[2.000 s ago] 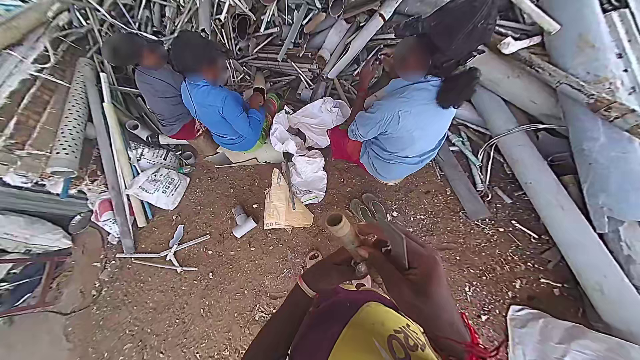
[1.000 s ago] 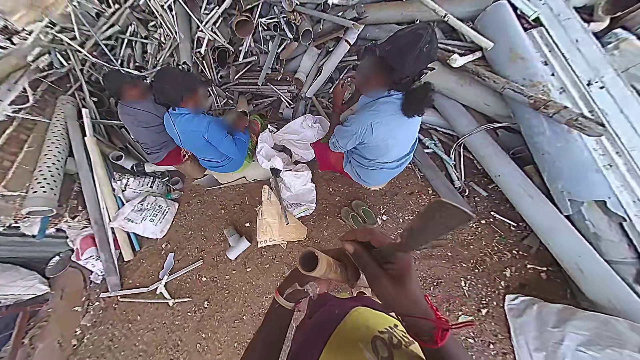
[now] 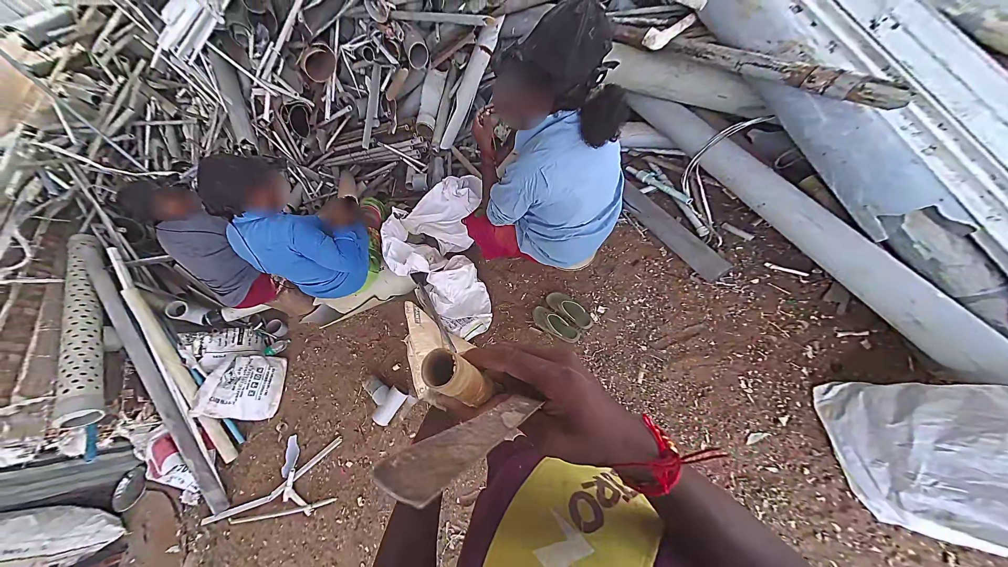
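A short piece of tan plastic pipe (image 3: pixel 461 379) points its open end up and left, in front of my body. My left hand (image 3: pixel 453 411), mostly hidden behind the pipe and blade, is closed around it from below. My right hand (image 3: pixel 551 390), with a red thread bracelet at the wrist, is closed at the near end of a flat, worn metal blade (image 3: pixel 453 453). The blade points down and left, just below the pipe; whether they touch is unclear. The blade's handle is hidden in my fingers.
Three people sit at a large heap of scrap pipes (image 3: pixel 315 118). White sacks (image 3: pixel 457 291) lie between them. Green sandals (image 3: pixel 563 316), white pipe pieces (image 3: pixel 390 403) and crossed white strips (image 3: pixel 290 484) are on the dirt. A long grey pipe (image 3: pixel 827 244) and a pale sheet (image 3: pixel 913 457) lie right.
The blade, pointing up and right a second ago, now points down and left below the pipe. My right hand has turned with it. The pipe remains in my left hand.
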